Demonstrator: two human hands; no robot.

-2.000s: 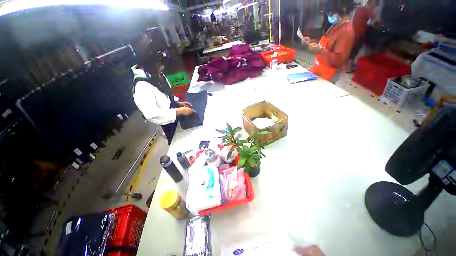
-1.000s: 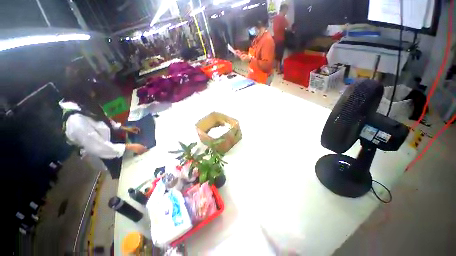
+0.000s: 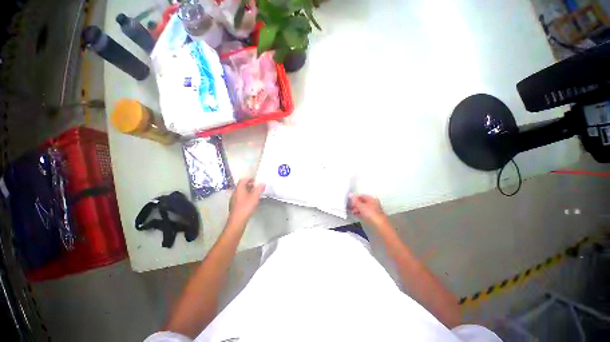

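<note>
A flat white poly bag pack (image 3: 308,174) with a round blue logo lies on the white table at its near edge, directly in front of me. My left hand (image 3: 247,194) grips its near left corner. My right hand (image 3: 366,206) grips its near right corner, with fingers closed on the edge. A small dark item in crinkly clear film (image 3: 207,167) lies just left of the pack. The pack's far edge blends into the bright table.
A red basket (image 3: 286,100) holds a white-blue tissue pack (image 3: 190,87) and a pink bag (image 3: 253,83). Behind stands a plant (image 3: 284,30). Left are a yellow-lidded jar (image 3: 137,120), dark bottles (image 3: 115,53), black straps (image 3: 168,217) and a red floor crate (image 3: 93,220). A fan (image 3: 483,132) stands right.
The view has tilted down to the near table edge. Both my hands and forearms now show, holding the pack's near corners. The coworkers and cardboard box are out of view.
</note>
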